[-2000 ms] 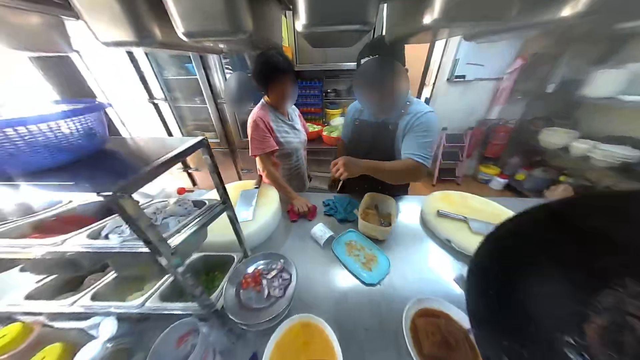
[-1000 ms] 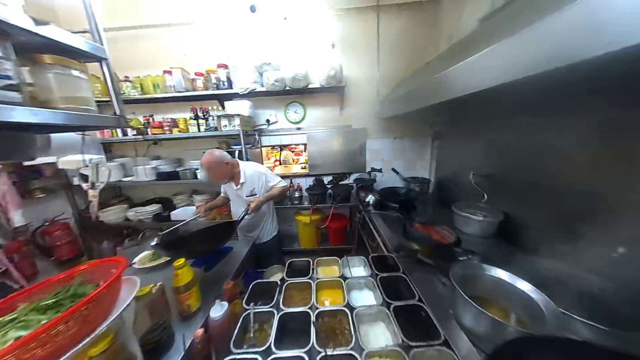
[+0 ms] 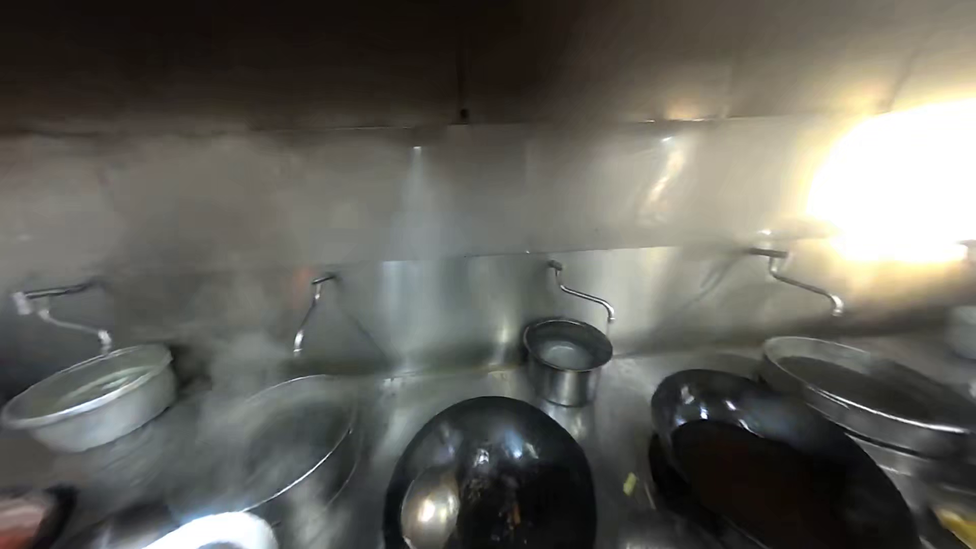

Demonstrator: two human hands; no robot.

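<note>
Neither of my hands shows in the head view. At the bottom centre sits a black wok (image 3: 526, 473), with a round metal ladle bowl (image 3: 429, 509) inside it on the left. A second black wok (image 3: 785, 465) with dark contents stands to the right. Behind the two woks is a small steel pot (image 3: 566, 366) holding pale liquid. Steam rises around a wide metal pan (image 3: 290, 442) left of the centre wok. A white rim (image 3: 221, 530), perhaps of a bowl, is cut off at the lower edge.
A wide metal basin (image 3: 99, 400) stands at the far left, and another large round pan (image 3: 869, 389) at the right. Several swing taps, one of them a bent metal spout (image 3: 583, 293), stick out from the steel back wall (image 3: 473, 198). Bright light glares at the upper right.
The view has swung round strongly, from the counter with two people, past a co-worker holding a wok, to the stove and its back wall.
</note>
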